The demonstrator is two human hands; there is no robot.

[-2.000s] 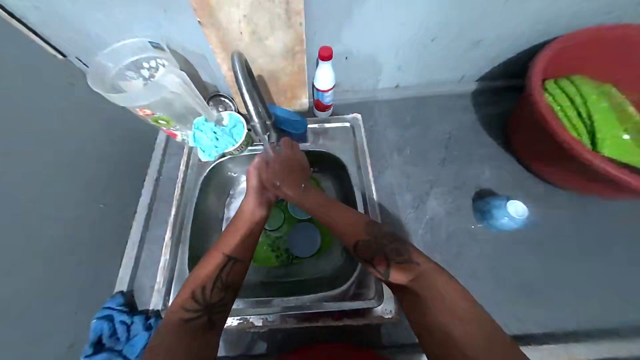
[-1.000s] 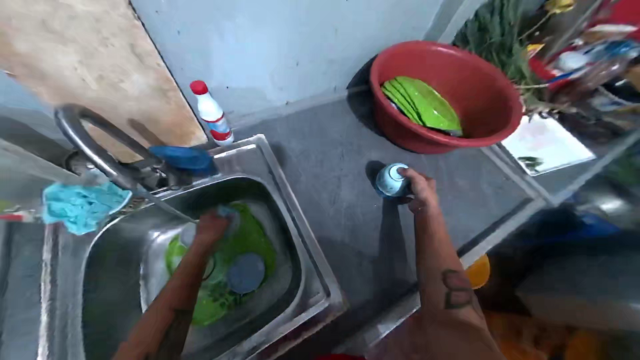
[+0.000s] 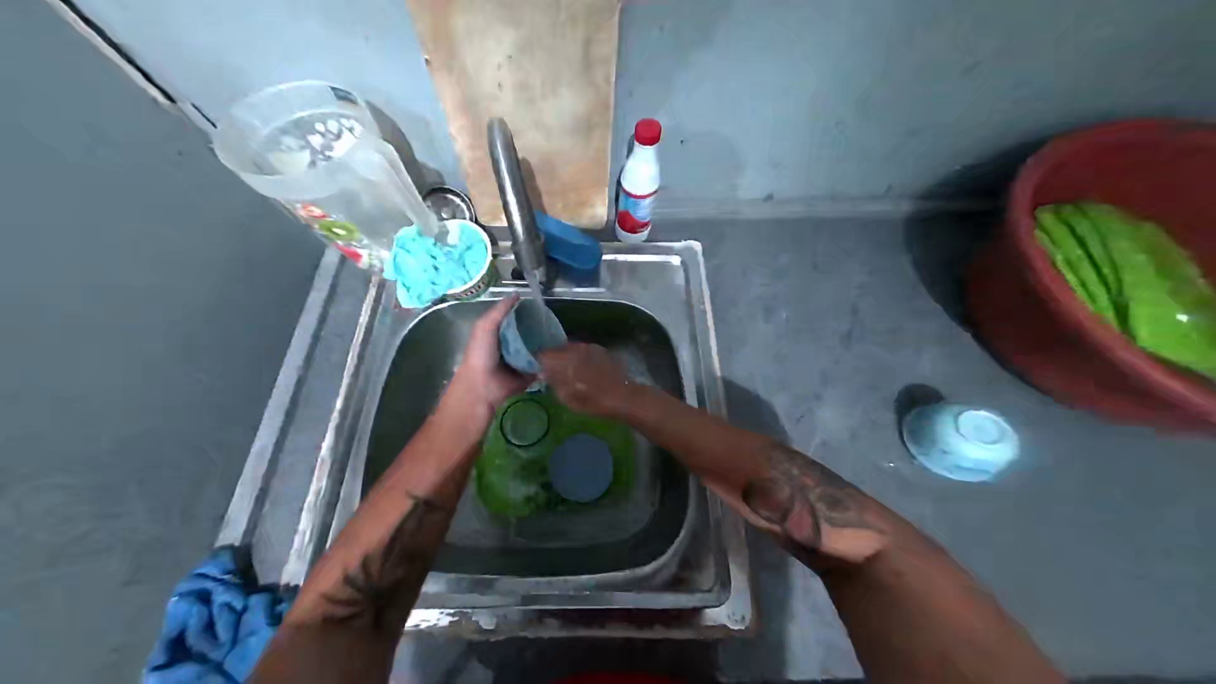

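Under the running faucet, my left hand grips a small light blue bowl tilted on its side. My right hand is at the bowl's right rim, its fingers curled; whether it grips the rim is hard to see. Below both hands, a green plate lies in the metal sink, with a round greyish-blue item and a clear round cup or glass on it. Another light blue bowl rests upside down on the counter to the right.
A red basin holding green plates stands at the right. Behind the sink are a white bottle with a red cap and a blue item. A clear pitcher, a tub with turquoise cloth and a blue cloth are at left.
My right hand has left the bowl on the counter and come back to the sink. My left hand has come up under the faucet with a bowl. The view has swung left.
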